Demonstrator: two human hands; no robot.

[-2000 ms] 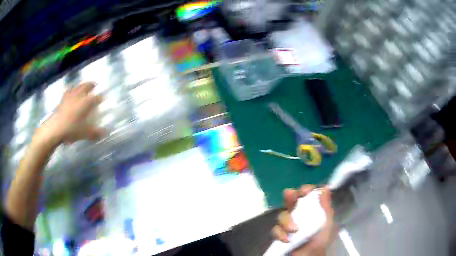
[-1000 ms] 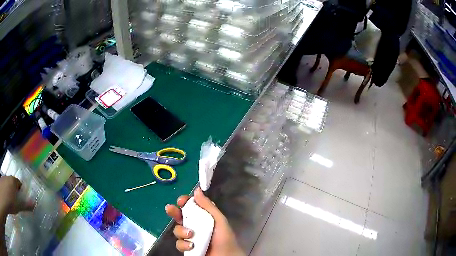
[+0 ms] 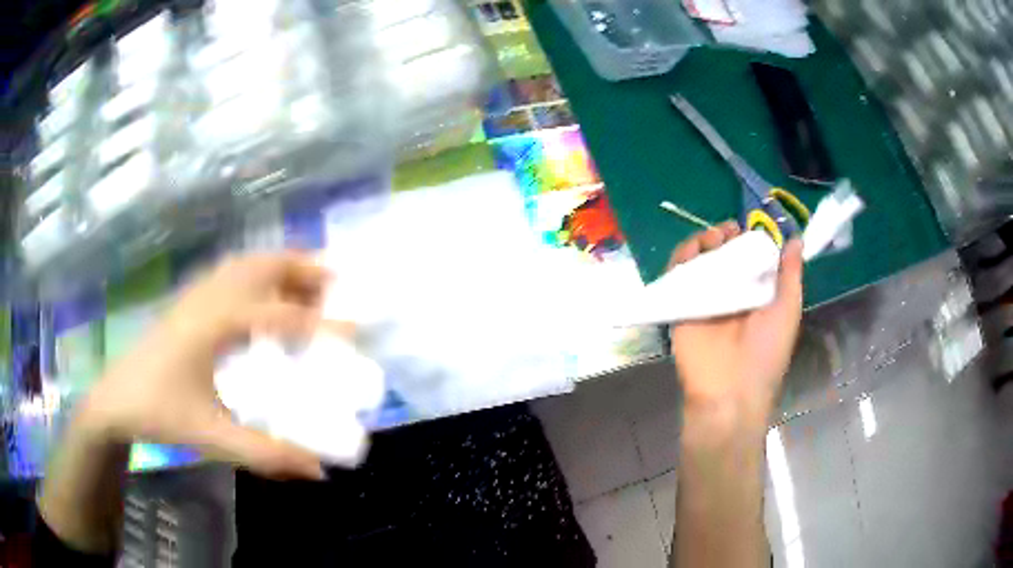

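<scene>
My left hand [image 3: 211,361] is at the lower left, blurred, with fingers curled around several white plastic units [image 3: 300,394]; blur hides how many. My right hand [image 3: 739,322] is at centre right and holds the white piping bag [image 3: 711,284]. The bag's narrow end points left over the table edge, and its crumpled tail [image 3: 831,220] sticks out to the right. The two hands are well apart.
A clear blister tray with white units [image 3: 222,111] lies at upper left. A white paper sheet [image 3: 467,277] lies mid-table. Scissors [image 3: 739,166], a thin stick, a dark phone [image 3: 794,122] and a clear box [image 3: 628,39] are on the green mat [image 3: 889,211]. Stacked trays [image 3: 944,78] stand at upper right.
My left hand has come in from the left edge and now holds white units. My right hand still holds the piping bag, its narrow end now pointing left. The view has swung back left.
</scene>
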